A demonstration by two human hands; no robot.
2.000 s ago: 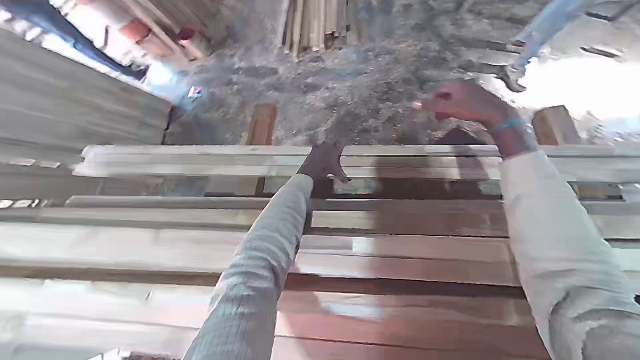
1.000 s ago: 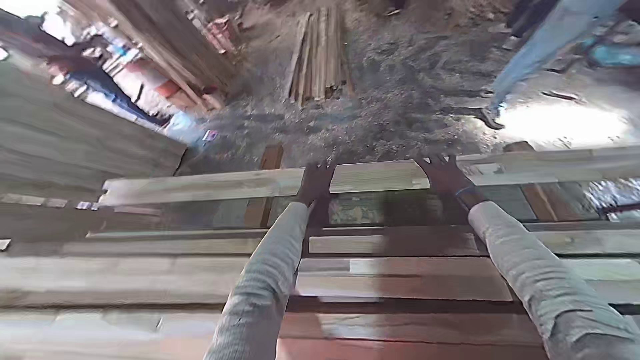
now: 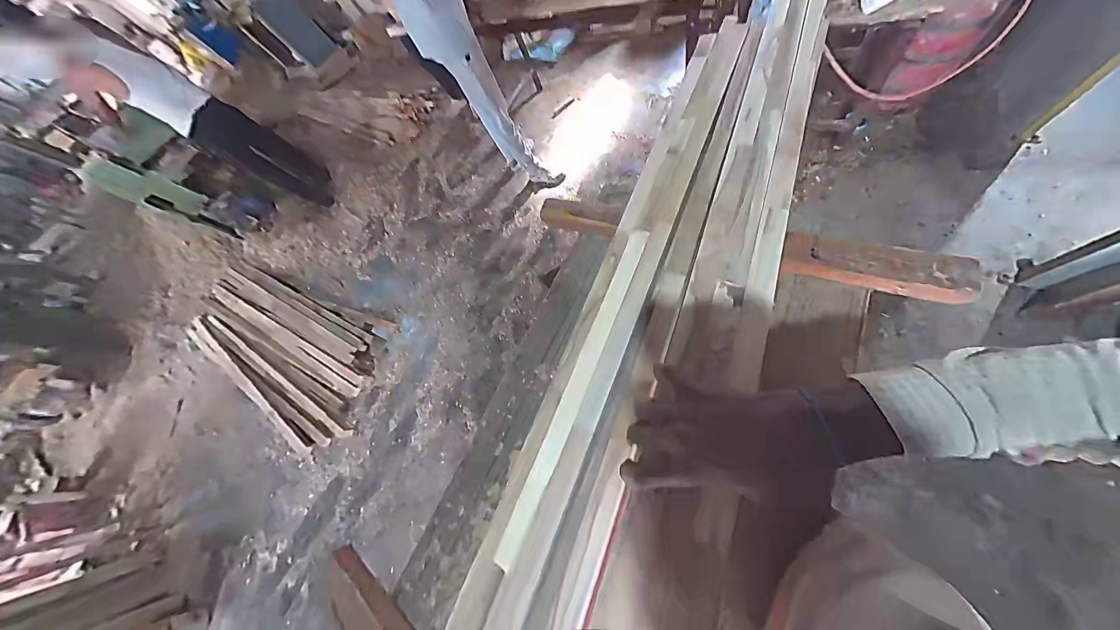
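Observation:
Long light wooden boards (image 3: 577,420) lie side by side in a stack, running from the bottom of the view up toward the upper right. My right hand (image 3: 700,437), with a thin band at the wrist, lies across them, its fingers curled over the edge of a wooden board (image 3: 626,499). The fingertips point left. Under the stack, a reddish-brown crosspiece (image 3: 884,267) sticks out on both sides. My left hand is not in view.
A bundle of wooden strips (image 3: 284,350) lies on the dusty floor at left. The end of another brown beam (image 3: 367,595) shows at the bottom. One person (image 3: 245,144) is at the upper left, another person's leg (image 3: 481,87) at top centre. A red barrel (image 3: 941,52) stands upper right.
The view has swung strongly, so the boards now run upward instead of across. Both hands were on the boards one second ago; now only the right one shows, still on them.

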